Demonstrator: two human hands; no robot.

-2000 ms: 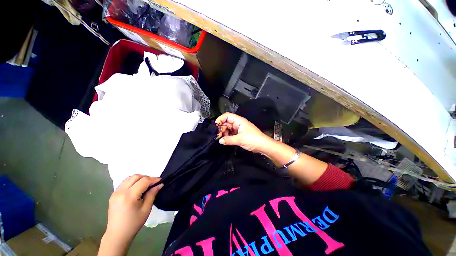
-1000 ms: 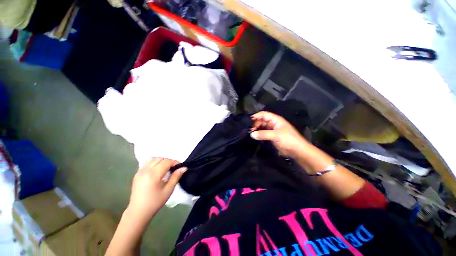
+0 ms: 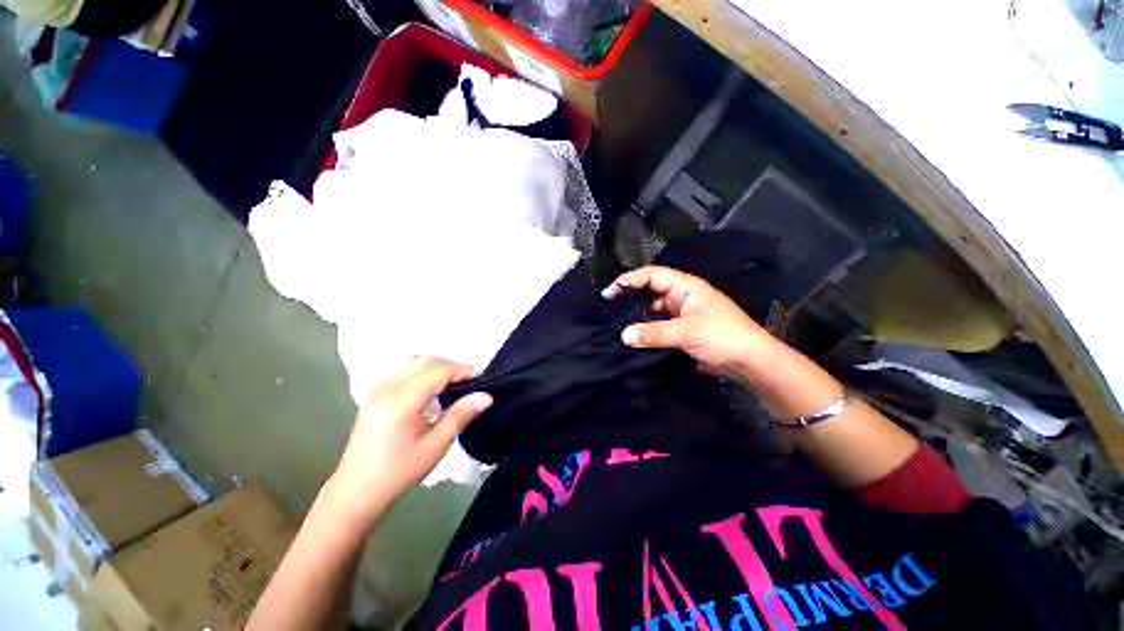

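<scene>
The black fabric part (image 3: 561, 358) lies across my lap and joins the large white fabric part (image 3: 431, 234), which is heaped over the red bin (image 3: 401, 56). My left hand (image 3: 425, 413) pinches the black cloth's edge between thumb and fingers. My right hand (image 3: 666, 318) is at the other end of the same edge; thumb and fingers look slightly apart, with the black cloth under them, and whether they grip it is unclear. A narrow black strip (image 3: 472, 109) shows on the white cloth in the bin.
The white table (image 3: 887, 74) with a wooden edge curves along the right, with black thread snips (image 3: 1070, 126) on it. A red-orange basket (image 3: 600, 68) stands at the top. Cardboard boxes (image 3: 203, 555) and a blue box (image 3: 84, 376) are at lower left.
The view has shifted, so the cloth and hands sit further right in the picture. The right thumb and fingers look wider apart than before. The left hand still pinches the black edge.
</scene>
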